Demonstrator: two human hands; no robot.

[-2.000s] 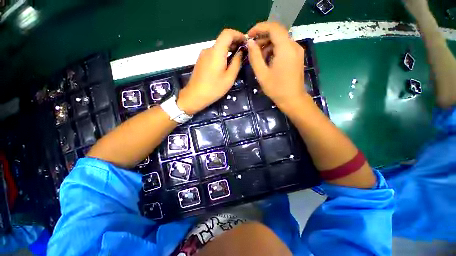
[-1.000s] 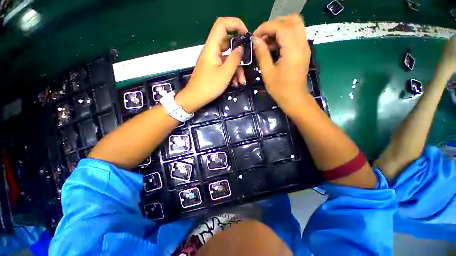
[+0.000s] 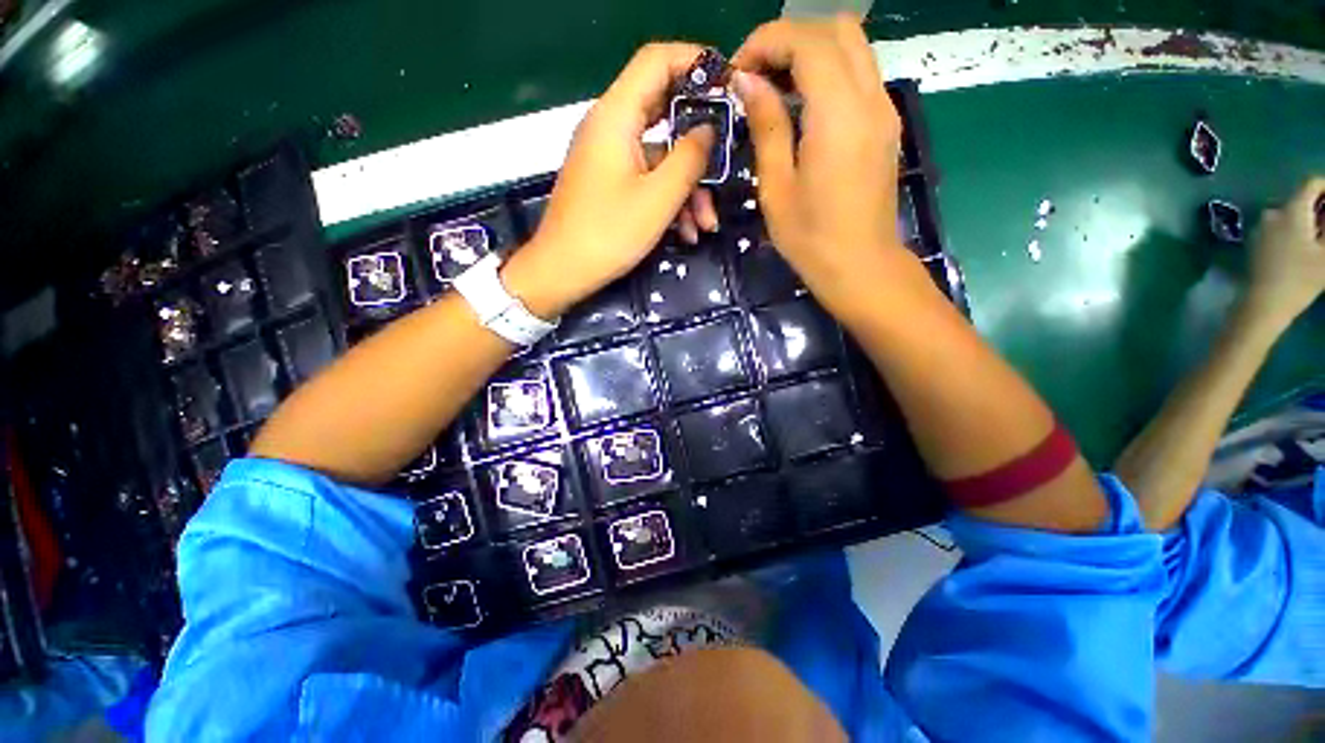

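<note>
My left hand (image 3: 618, 196) holds a black housing (image 3: 703, 135) with a bright silver-white rim, thumb on its face, above the far edge of the black blister tray (image 3: 610, 389). A small dark module with silvery bits (image 3: 705, 73) stands at the housing's far edge. My right hand (image 3: 828, 160) has thumb and index finger at this module's right side, pinching at it; the exact contact is too small to tell. Several rimmed housings (image 3: 631, 456) lie in the tray's left and near pockets. Small white pieces (image 3: 671, 270) lie in pockets below my hands.
A second black tray (image 3: 262, 370) with small coppery parts is at left. The green bench (image 3: 1017, 160) has a white edge strip (image 3: 436, 183), white specks (image 3: 1038, 230) and two rimmed housings (image 3: 1205, 147) at right. Another person's arm (image 3: 1235, 349) reaches in from the right.
The housing has come into view in my left hand, and the dark module now shows raised at its far edge. The neighbouring person's arm has shifted and the hand is beside a bench housing.
</note>
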